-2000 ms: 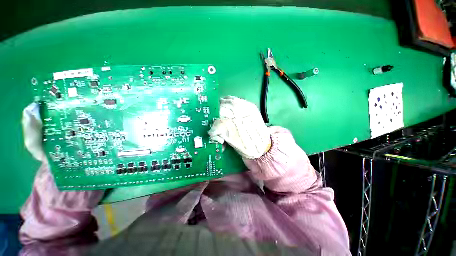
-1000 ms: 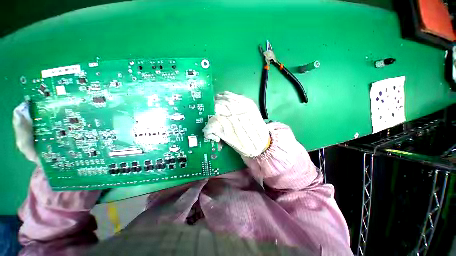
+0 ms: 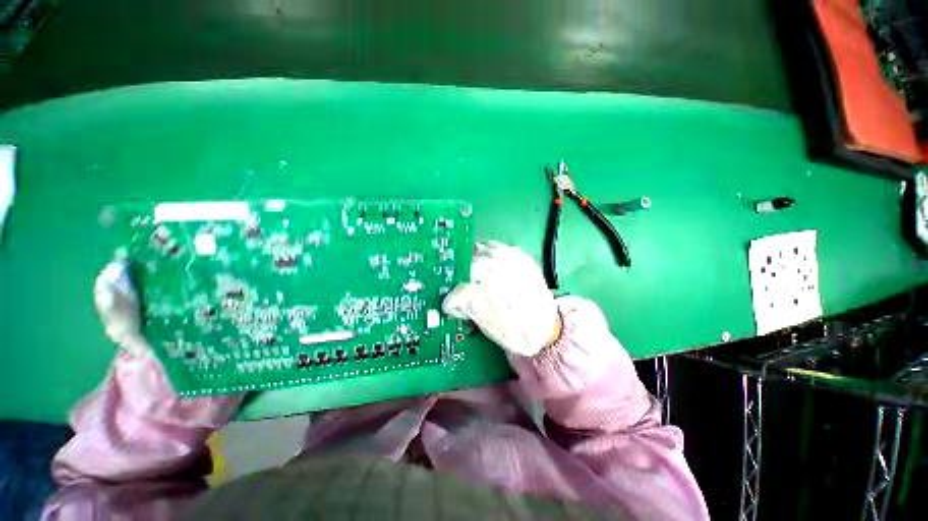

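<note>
The green circuit board (image 3: 305, 295) is held over the bench with its flat solder side facing me. White labels or blocks lie near its far edge and a row of black spots near its near edge. My left hand (image 3: 120, 303), in a white glove, grips the board's left edge; its fingers are partly hidden by the board. My right hand (image 3: 507, 297), also gloved, grips the board's right edge, fingers on the near face. Diagonal cutters (image 3: 566, 186) with black and orange handles lie open on the bench, right of the board.
On the green bench mat (image 3: 407, 132) lie a small green cylinder (image 3: 632, 205), a short black-and-white item (image 3: 773, 205) and a white card with dark dots (image 3: 785, 282). A red-orange mat (image 3: 865, 81) is at far right. A wire rack (image 3: 751, 427) stands right of me. The dark conveyor (image 3: 427, 51) runs beyond.
The view has tilted up, so bench items appear lower and more of the conveyor shows. The board looks more tilted away, its bright glare has gone, and both hands still hold it.
</note>
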